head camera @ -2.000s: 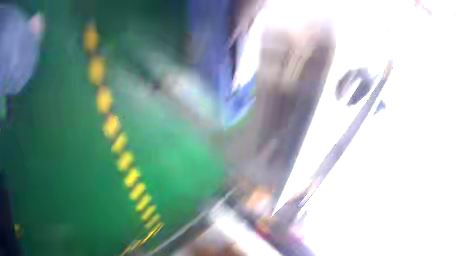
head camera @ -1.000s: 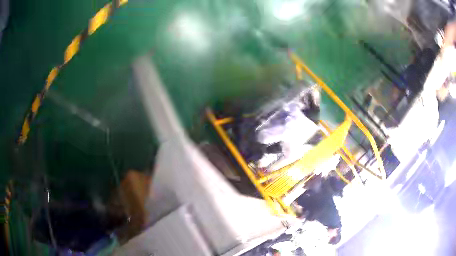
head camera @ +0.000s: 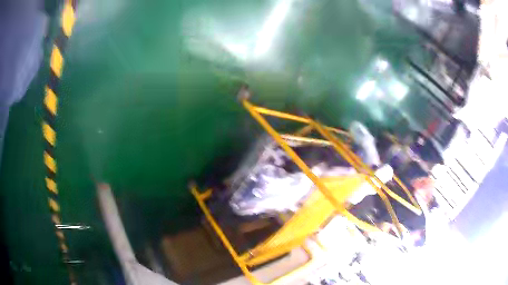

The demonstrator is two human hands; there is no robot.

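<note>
Neither of my hands can be made out in the head view. A work cart with a yellow tubular frame (head camera: 284, 146) stands right of centre, tilted in the picture. A soft heap of white and grey cloth (head camera: 273, 189) lies in it, between the yellow tubes. A brown flat thing, perhaps cardboard (head camera: 189, 251), shows low beside the cart. The picture is blurred, and the lower right is overexposed.
Yellow-black floor tape (head camera: 50, 103) runs down the left on the glossy green floor (head camera: 139, 111). A pale beige leg (head camera: 116, 225) stands at the lower left. A blurred blue-grey shape (head camera: 19, 55) fills the upper left edge. Dark and pale clutter lies at the right.
The view has shifted. The cart appears larger and lower left than a second ago. The beige leg has slid toward the lower left edge. The floor tape now runs nearly straight down.
</note>
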